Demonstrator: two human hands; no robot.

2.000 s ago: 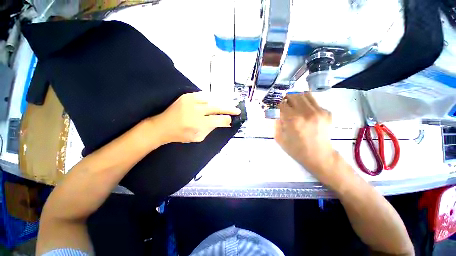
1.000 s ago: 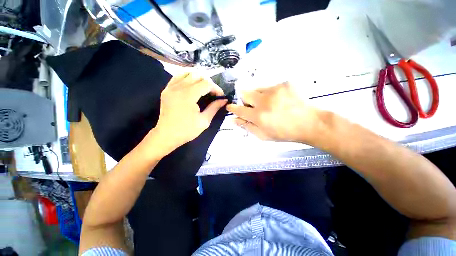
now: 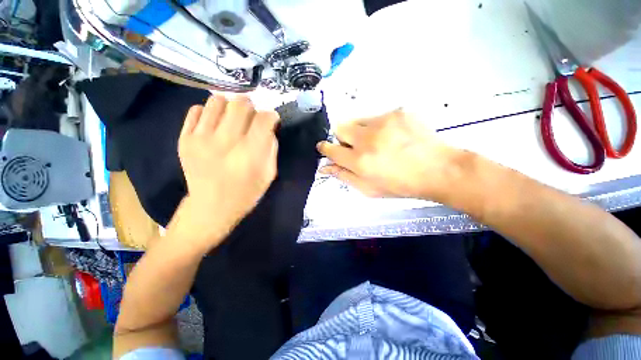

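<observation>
A black fabric panel (image 3: 274, 204) lies on the white machine table and hangs over its front edge. Its upper right corner is beside the presser foot and needle area (image 3: 306, 79) of the sewing machine (image 3: 232, 21). My left hand (image 3: 232, 151) is closed in a loose fist on the panel, left of the needle area, gripping the cloth. My right hand (image 3: 379, 155) is at the panel's right edge, thumb and fingertips together around a small pale or metal item (image 3: 333, 141), barely visible. The needle tip itself cannot be made out.
Scissors (image 3: 573, 105) with dark red and orange-red handles lie at the right. A small blue piece (image 3: 340, 56) is beside the needle area. A grey box with a round vent (image 3: 43, 169) and brown cardboard (image 3: 133, 211) are at left. The ruler-marked table edge (image 3: 400, 226) runs in front.
The view has turned and shifted. My left hand has moved from the panel's corner leftward and closed on the cloth. My right hand has come to the panel's right edge and stays there.
</observation>
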